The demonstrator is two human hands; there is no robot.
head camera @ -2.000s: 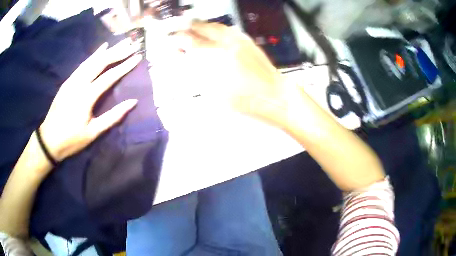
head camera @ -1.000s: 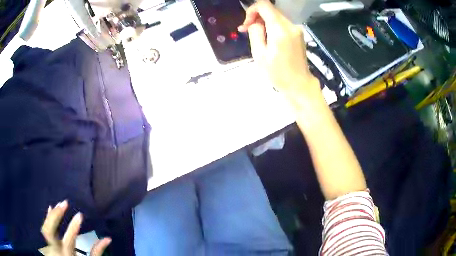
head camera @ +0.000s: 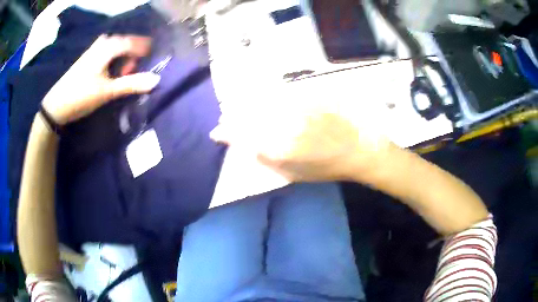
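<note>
The navy garment piece [head camera: 183, 147] covers the left of the white machine table [head camera: 253, 171], with a white label [head camera: 144, 154] on it and a dark strip above the label. My left hand [head camera: 97, 82] is on the cloth at the upper left, thumb and fingers curled together on it near a thin pale line. My right hand [head camera: 318, 144] is low over the table, its fingertips at the cloth's right edge; it is washed out by glare, so its grip cannot be told. The needle area [head camera: 200, 32] is blurred at the top.
A dark phone [head camera: 345, 29] lies at the upper right of the table, with a navy scrap [head camera: 286, 15] left of it. Snips [head camera: 299, 75] lie below the phone. Black-handled scissors [head camera: 430, 94] lie further right, beside a black-covered stack [head camera: 486, 71] and a yellow frame [head camera: 501, 125].
My left hand has come up from the lower left onto the cloth. My right hand has left the phone and moved down and left to the cloth's edge. The cloth is rearranged and shows a white label.
</note>
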